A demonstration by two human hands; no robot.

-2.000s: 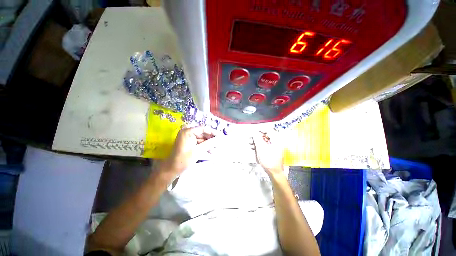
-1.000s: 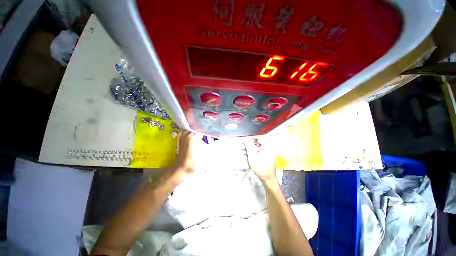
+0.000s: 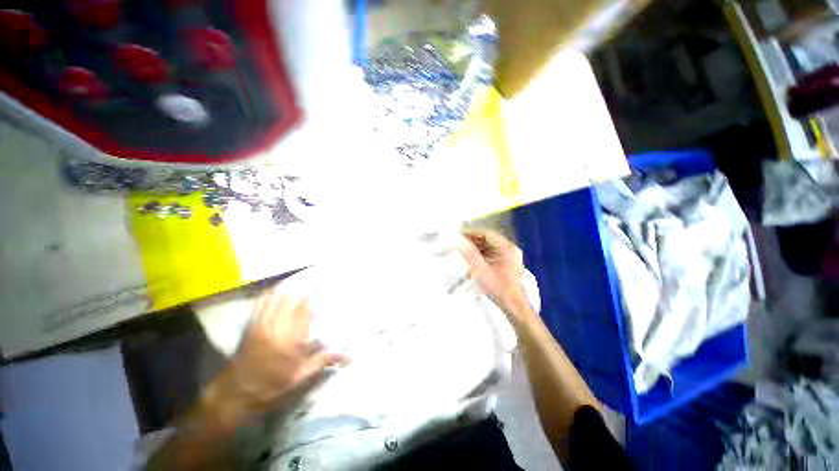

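Note:
The pale garment (image 3: pixel 396 340) lies over my lap and up to the table edge, washed out by glare. Dark round buttons show along its lower edge. My left hand (image 3: pixel 281 345) lies on the cloth at the left, fingers spread and blurred. My right hand (image 3: pixel 497 262) pinches the garment's upper right part between thumb and fingers. The button machine's head (image 3: pixel 184 92) is at the upper left, with red buttons and one pale one; its display is out of view.
Shiny metal parts (image 3: pixel 248 189) lie left of the glare, and a second heap (image 3: pixel 414 97) lies right of the machine. Yellow tape (image 3: pixel 184 248) marks the table. A blue crate (image 3: pixel 635 396) with pale garments (image 3: pixel 681 267) stands at the right. A cardboard box (image 3: pixel 552 32) is behind.
The view has swung right, so the machine head sits upper left. My hands have moved back from under it with the cloth. My left hand has opened flat on the garment.

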